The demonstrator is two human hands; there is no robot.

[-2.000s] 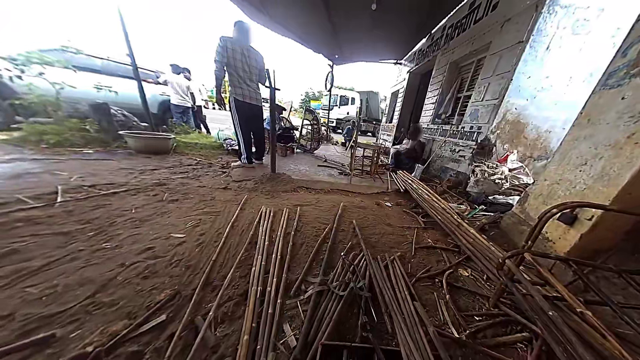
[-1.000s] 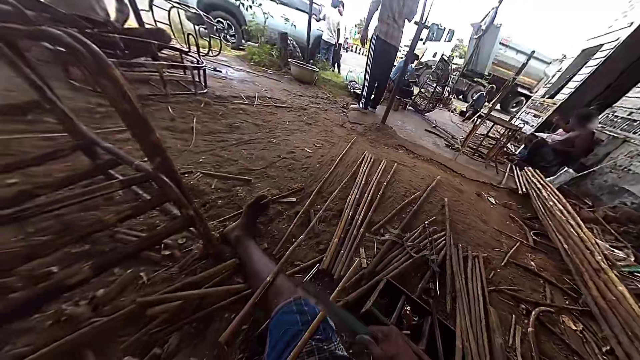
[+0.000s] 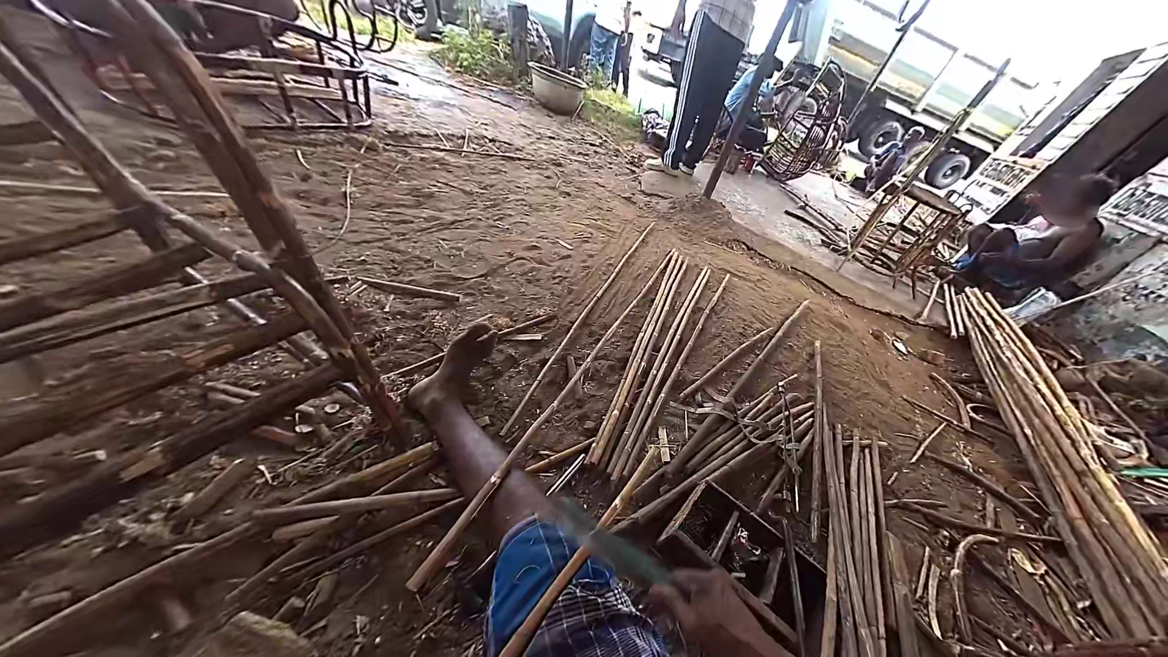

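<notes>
My right hand [image 3: 716,607], low near the bottom edge, is closed around the end of a long flat tool [image 3: 611,547], greenish and blurred by motion. The tool crosses a single cane pole [image 3: 557,589] that slants over my blue-clad lap; whether they touch, I cannot tell. My left hand is not visible. Another cane [image 3: 538,447] lies across my outstretched bare leg. Beyond the leg, a row of cut canes [image 3: 652,365] rests on the soil, and a tied bundle of sticks [image 3: 739,429] is beside it. More short canes [image 3: 858,529] lie right of my hand.
A wooden pole frame [image 3: 265,219] stands close on the left. Long canes [image 3: 1058,438] are piled at right, near a seated person [image 3: 1049,237]. Another person stands by a thin post [image 3: 748,109]. A basin [image 3: 557,88], cane furniture [image 3: 912,228] and a truck are farther back.
The view has swung left and down since the oldest frame, bringing the leg and right hand into sight. Between the last two frames, the right hand and its tool stay near the lap.
</notes>
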